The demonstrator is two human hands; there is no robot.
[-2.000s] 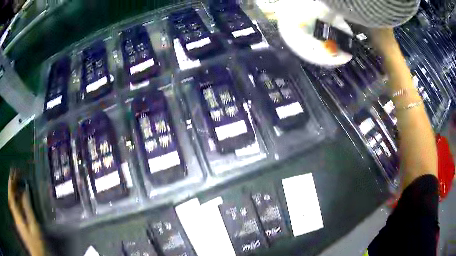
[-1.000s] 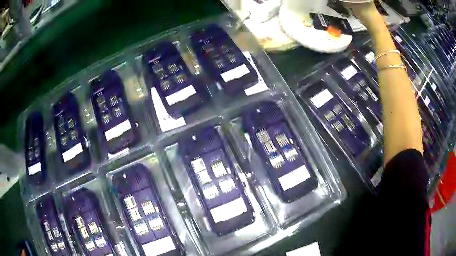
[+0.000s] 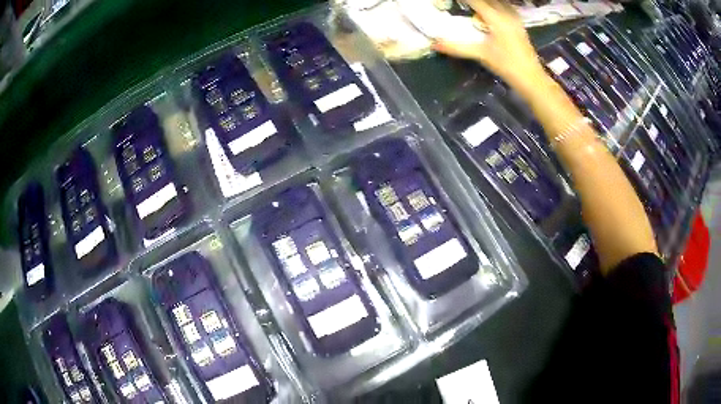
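Observation:
A large clear blister tray (image 3: 506, 293) holds two rows of dark purple phone backs, such as this one (image 3: 312, 268), with open battery bays, silver slots and white labels. Printed slips (image 3: 229, 170) lie under some phones in the upper row. My right hand (image 3: 494, 43) is beyond the tray at the top, thumb and fingers spread at a bright white item (image 3: 419, 28). The item is blurred and cut by the top edge; whether my hand grips it is unclear. My left hand is out of the picture.
More phone trays lie to the right, with one phone (image 3: 510, 166) beside my forearm. A white card (image 3: 468, 384) lies on the dark green bench at the bottom edge. A red stool (image 3: 692, 260) stands on the grey floor at the right.
My right hand has moved left from the fan area to the white item. The fan and its white base have left the view. My left hand has left the view. The tray has shifted in view.

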